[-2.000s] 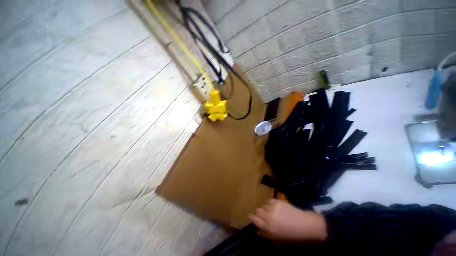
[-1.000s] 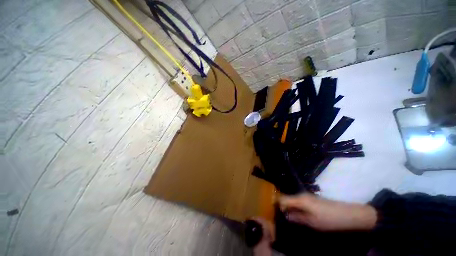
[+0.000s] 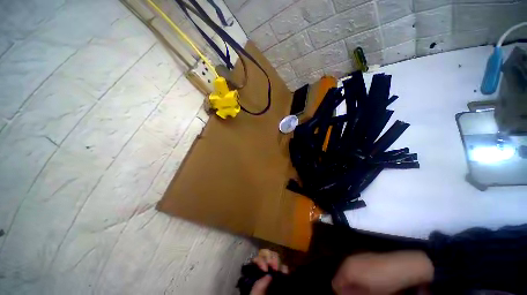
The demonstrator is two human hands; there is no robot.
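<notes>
A pile of loose black strips (image 3: pixel 352 144) lies fanned out on the white table, partly over the orange-taped edge of the cardboard. My left hand (image 3: pixel 267 271) is at the bottom edge of the picture, closed around a dark, bunched bundle of black strips (image 3: pixel 251 276) below the cardboard. My right hand (image 3: pixel 381 273) is to its right, in front of the table edge, fingers curled. Its fingertips are blurred against dark material, so what it holds cannot be told.
Brown cardboard (image 3: pixel 231 167) extends the table at left, with a white round piece (image 3: pixel 288 124) on it. A yellow plug adapter (image 3: pixel 224 99) and dark cords hang by the wall. The lit sewing machine needle area (image 3: pixel 491 153) is at right. A green-black tool (image 3: pixel 360 59) stands against the wall.
My left hand has come into view and moved left and down with the dark bundle. My right hand has drawn back from the pile to below the table edge.
</notes>
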